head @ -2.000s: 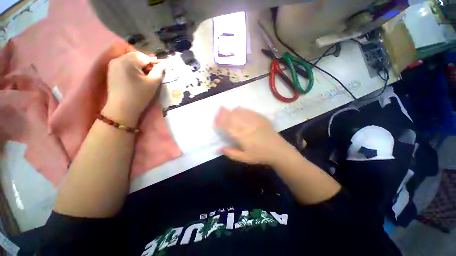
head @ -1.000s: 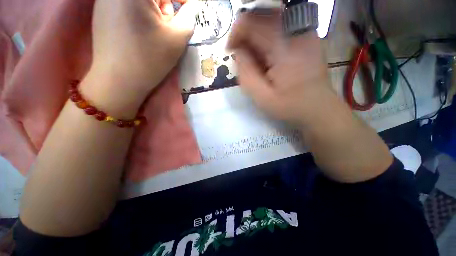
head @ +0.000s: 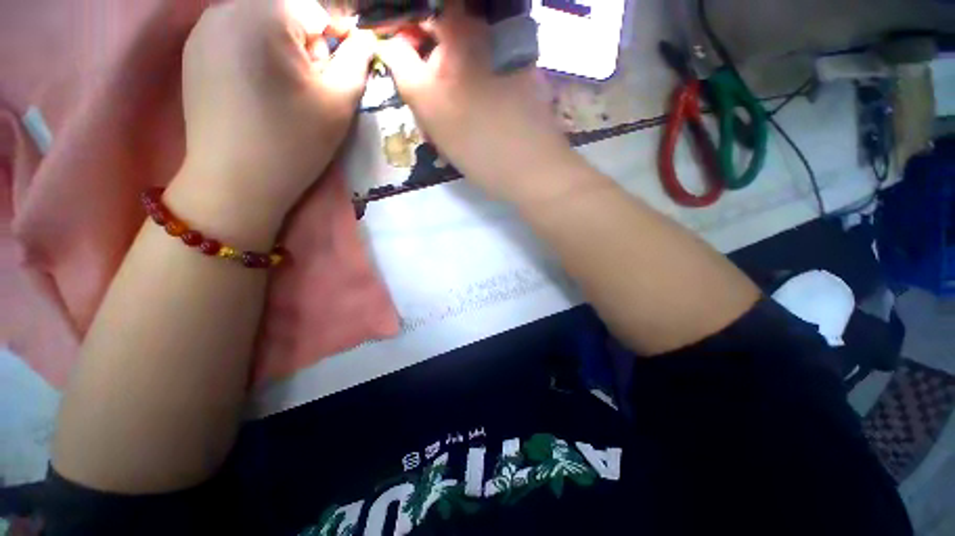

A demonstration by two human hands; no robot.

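Salmon-pink fabric [head: 325, 272] lies on the left of the table and runs under my left hand and forearm. My left hand [head: 267, 94] is at the top, left of the needle area, with its fingertips bent together in bright glare. My right hand [head: 456, 94] is beside it, its fingertips close to the left ones, below the dark machine parts [head: 398, 10]. What either hand's fingertips hold is too overexposed and small to tell. The needle is hidden.
A glowing smartphone [head: 579, 37] lies right of my right hand. Scissors with a red and a green handle loop [head: 691, 147] lie further right. Black cables run beyond them. The white table edge [head: 471, 288] has ruler markings. A black-and-white fabric pile [head: 817, 304] is at the right.
My right hand has moved left and up until its fingertips are beside those of my left hand. My left hand has stayed nearly in place over the last second. The view has shifted slightly.
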